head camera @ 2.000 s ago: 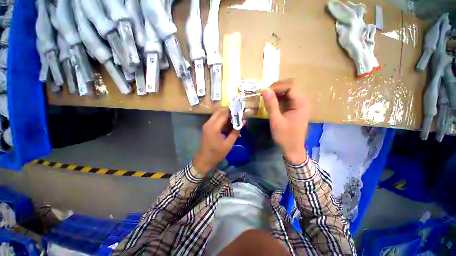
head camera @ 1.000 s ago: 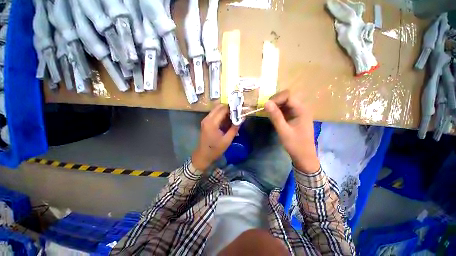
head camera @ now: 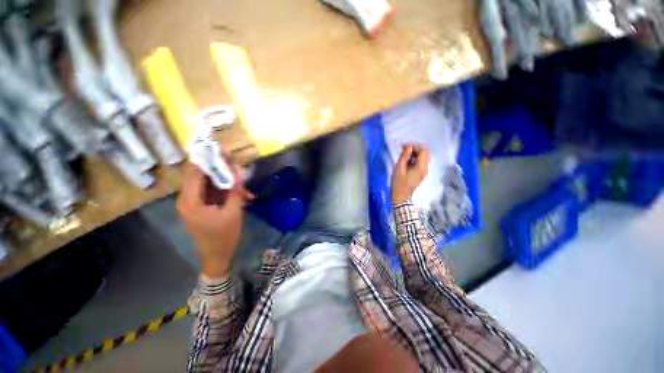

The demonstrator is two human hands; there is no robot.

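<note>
My left hand [head camera: 211, 218] is at the front edge of the bench. It holds a small white-grey oval head end of a handle [head camera: 211, 162] with a dark opening, between thumb and fingers. A small pale ring [head camera: 217, 116] lies on the bench just beyond it, between two yellow tape strips. My right hand [head camera: 410, 173] is over the open blue parts bin [head camera: 469, 160], above a white liner [head camera: 426, 131] and small grey fittings [head camera: 450, 200]. Its fingers are curled together; whether they hold anything cannot be made out.
Long white-grey handles [head camera: 109, 95] lie in a blurred pile on the left of the cardboard-covered bench [head camera: 306, 44]. More handles [head camera: 510, 29] hang over the edge at the upper right. A glove [head camera: 364, 13] is cut off by the top edge. A blue crate [head camera: 540, 226] stands on the floor.
The view has swung to the right. My right hand has left the head end and the thin pale strand it held there, and moved over the bin. My left hand still holds the head end.
</note>
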